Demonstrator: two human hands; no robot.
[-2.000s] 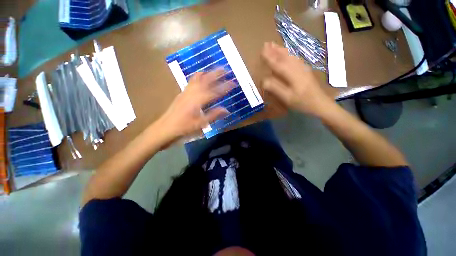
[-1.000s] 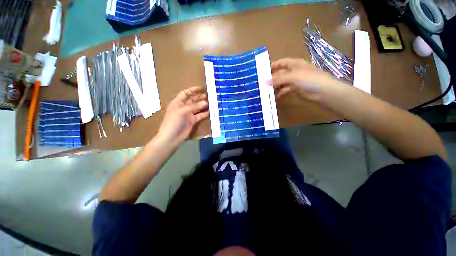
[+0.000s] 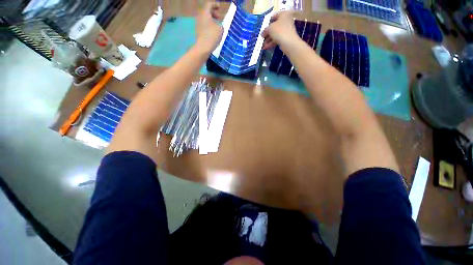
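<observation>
A blue solar cell (image 3: 239, 41) with pale lines and a white strip along each side edge is held by both hands at the top centre, over the green mat. It bends in a curve. My left hand (image 3: 209, 28) grips its left edge near the white strip. My right hand (image 3: 280, 30) grips its right edge. The fingertips are partly hidden behind the cell's edges. A dark stack shows just under the cell's lower edge; how far the cell is above it I cannot tell.
Dark cell stacks (image 3: 345, 56) lie on the green mat (image 3: 386, 77). Silver ribbon (image 3: 185, 115) with white strips lies at centre left. An orange tool (image 3: 87, 102), small cell pile (image 3: 107, 118) and white cup (image 3: 92, 35) are at left. A yellow sponge (image 3: 446, 174) is at right.
Both hands have carried the cell from the bench front up and away to the green mat. The view has shifted forward and turned, bringing the dark stacks into sight.
</observation>
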